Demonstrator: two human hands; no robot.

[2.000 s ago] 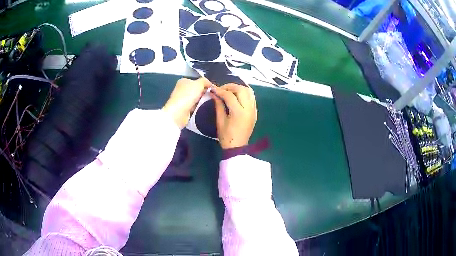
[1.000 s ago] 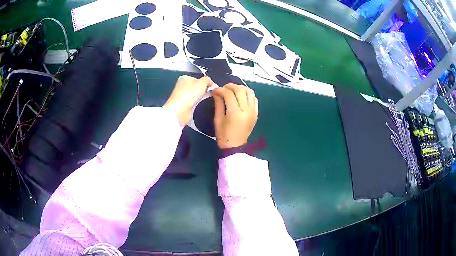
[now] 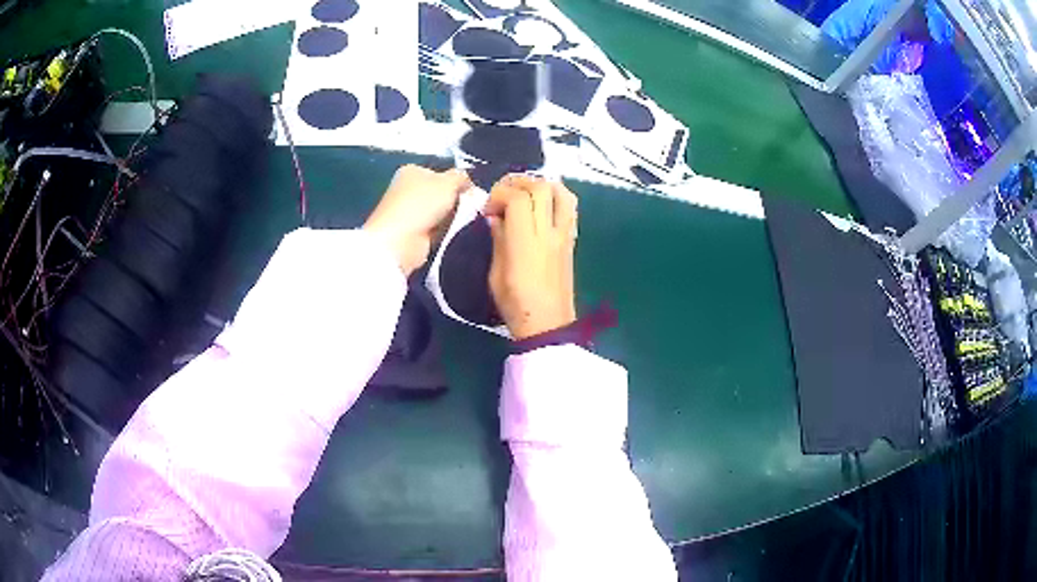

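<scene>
A white release liner [image 3: 437,284] with black adhesive pads is between my hands; a large round black pad [image 3: 464,267] shows at its near end, and the strip runs away over the piled sheets. My left hand [image 3: 419,214] pinches the liner's left edge with fingertips. My right hand [image 3: 532,250] grips its right side and covers part of the round pad. A black blower fan [image 3: 412,352] lies on the bench, partly hidden under my left sleeve.
White sticker sheets with black circles [image 3: 350,68] lie at the far side. A row of black fans [image 3: 159,262] with wires stands at left. A black foam sheet [image 3: 847,330], pale leads [image 3: 919,330] and yellow-and-black components [image 3: 972,341] are at right. A person in blue [image 3: 870,23] is at far right.
The liner strip between my hands has straightened and shifted slightly over the pile. More of the round pad shows. My left hand has moved slightly left. More of the fan under my sleeve shows.
</scene>
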